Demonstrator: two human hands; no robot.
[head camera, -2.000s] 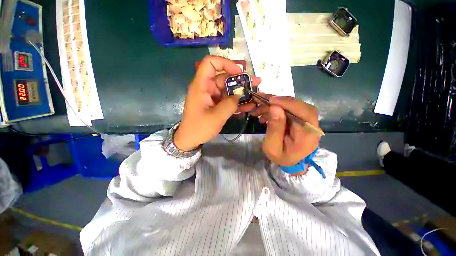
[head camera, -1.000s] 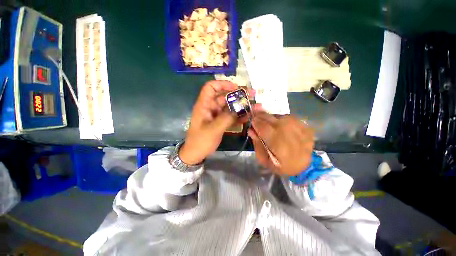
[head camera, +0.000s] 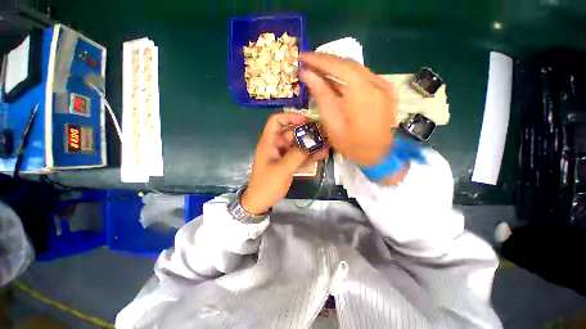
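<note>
My left hand (head camera: 276, 160) holds a small square black watch case (head camera: 309, 138) with a shiny rim, its open side up. A thin dark cable hangs below it. My right hand (head camera: 356, 106) is raised beyond the case, beside the right edge of the blue parts bin (head camera: 236, 61). It holds the tweezers (head camera: 334, 79), whose tips point left toward the bin; the tips are blurred. Crumpled tan pieces (head camera: 272, 67) fill the bin. A sticker sheet (head camera: 344, 48) lies largely hidden under my right hand. A small cream pad (head camera: 307, 169) lies partly hidden near the bench edge.
Two watch cases (head camera: 426, 82) stand on a cream ribbed strip (head camera: 439, 106) at the right. A plain white strip (head camera: 493, 119) and glossy black trays (head camera: 552, 141) lie further right. At the left are another sticker sheet (head camera: 141, 109) and a blue-white controller box (head camera: 83, 132) with red digits.
My right hand with the tweezers has moved from the case up to the bin's right edge. My left hand still holds the case. The view has shifted, with more of the controller box showing.
</note>
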